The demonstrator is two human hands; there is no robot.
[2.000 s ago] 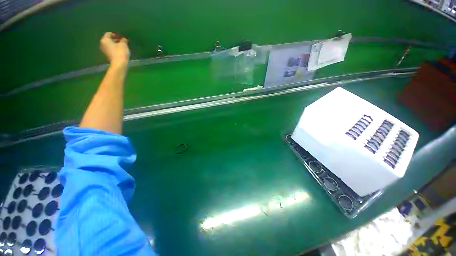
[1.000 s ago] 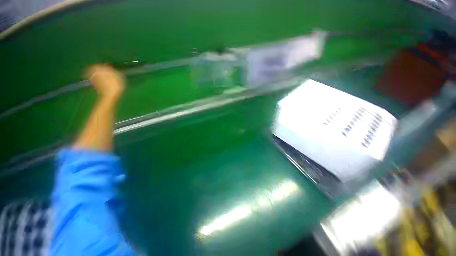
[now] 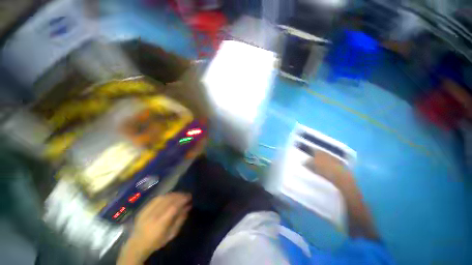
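Note:
The whole view is blurred. A white foam box (image 3: 315, 181) with dark rows near its far edge sits low at the right, above the blue floor. My right hand (image 3: 326, 166) reaches over the foam box, its fingers at the dark rows; whether it grips a part cannot be told. My left hand (image 3: 161, 220) is beside the machine's dark blue front panel (image 3: 155, 173), its fingers bent; whether it holds anything cannot be told. The panel shows red and green lights. The machine bed (image 3: 111, 150) has yellow-black edges and an orange-brown block.
A plain white foam slab (image 3: 240, 77) stands right of the machine. A crumpled white heap (image 3: 83, 220) lies at the machine's lower left. Blue floor (image 3: 398, 181) is at the right. A blue shape and red shapes, blurred, are in the background.
The view has swung from the green bench to the machine and floor. Both hands now show; earlier one arm reached to the upper left over the bench.

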